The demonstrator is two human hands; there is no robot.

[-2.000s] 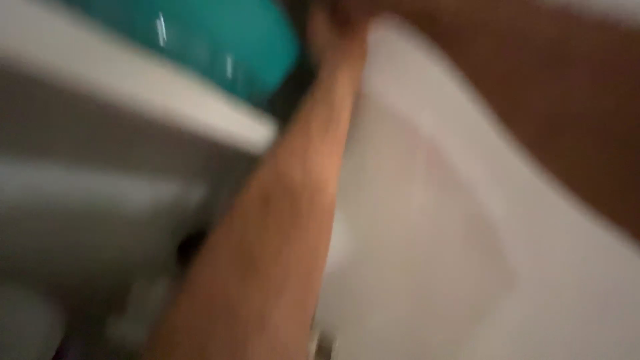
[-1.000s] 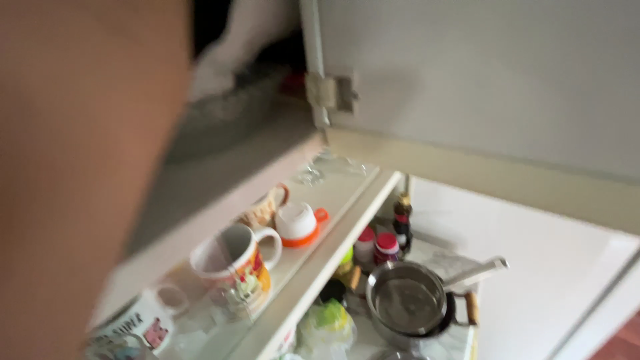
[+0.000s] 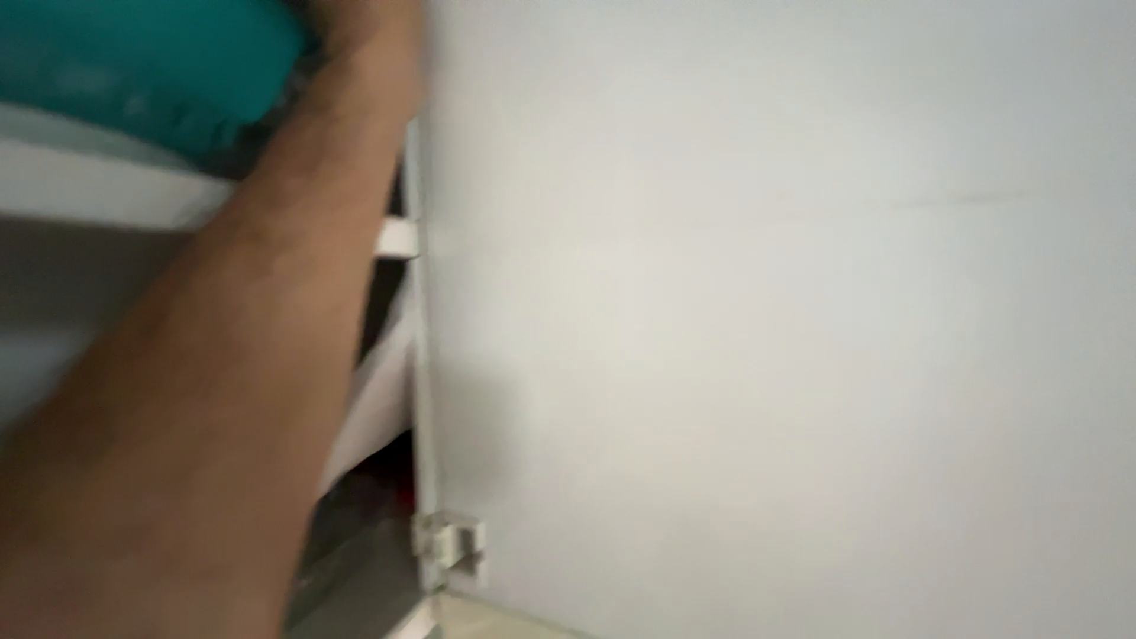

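Note:
A forearm, which looks like my left, rises from the lower left to the top edge, in front of an open cabinet. Only the wrist and base of my left hand [image 3: 368,22] show; the fingers are cut off by the frame, so what they hold or touch is hidden. Close to the wrist, on its left, a teal container [image 3: 151,71] rests above the white upper shelf [image 3: 98,182]. Behind the forearm a pale, sheet-like thing [image 3: 382,390] hangs or leans below that shelf. My right hand is out of view.
A large white cabinet door [image 3: 754,311] fills the right side, swung open, with a metal hinge [image 3: 453,543] near its lower left. The cabinet's side edge [image 3: 424,355] runs upright beside the arm. A dark lower compartment [image 3: 364,532] lies behind the forearm.
The view has swung up from the lower shelf with mugs and the steel pan to the upper cabinet. The forearm now reaches up beside the teal container.

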